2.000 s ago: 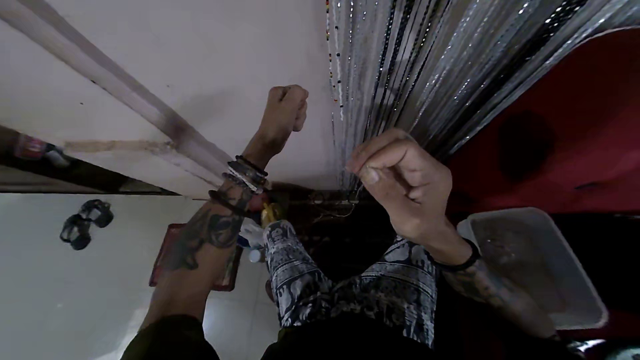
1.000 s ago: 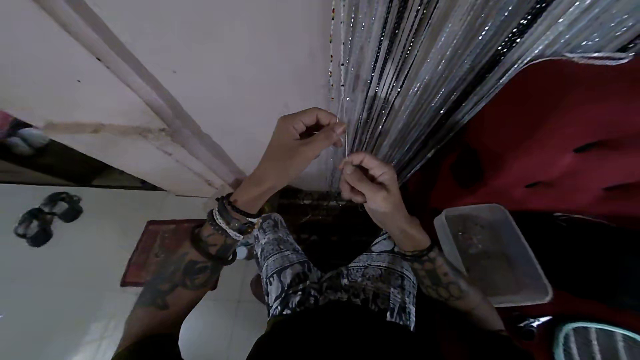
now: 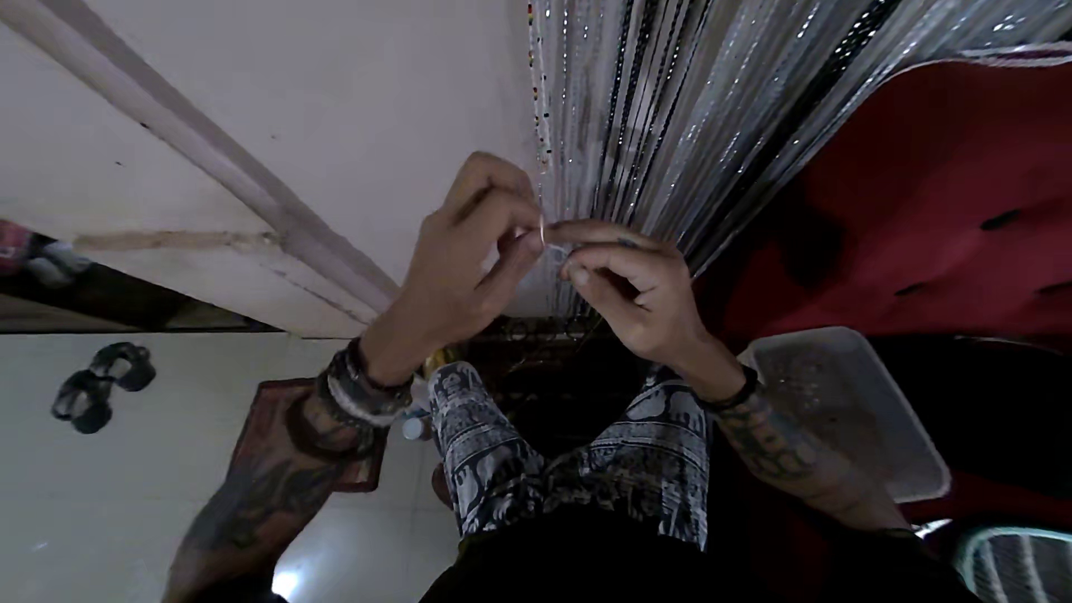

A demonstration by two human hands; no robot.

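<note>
A thin pale thread hangs from a strand of small colored beads at the left edge of a string curtain. My left hand pinches the thread between thumb and forefinger, below the beads. Close on its right, my right hand has its forefinger stretched out to the thread, with the thumb bent beneath. Whether the right fingertips grip a bit of the thread is too fine to see. Bracelets ring both wrists.
A translucent plastic tub with small bits inside stands at the right, by red tufted upholstery. A dark red mat and a pair of dark sandals lie on the tiled floor at left. A pale wall rises ahead.
Two seconds ago my hands were wide apart, the left one closed in front of the wall. They came together at the curtain's left edge, and my right forefinger has since stretched out.
</note>
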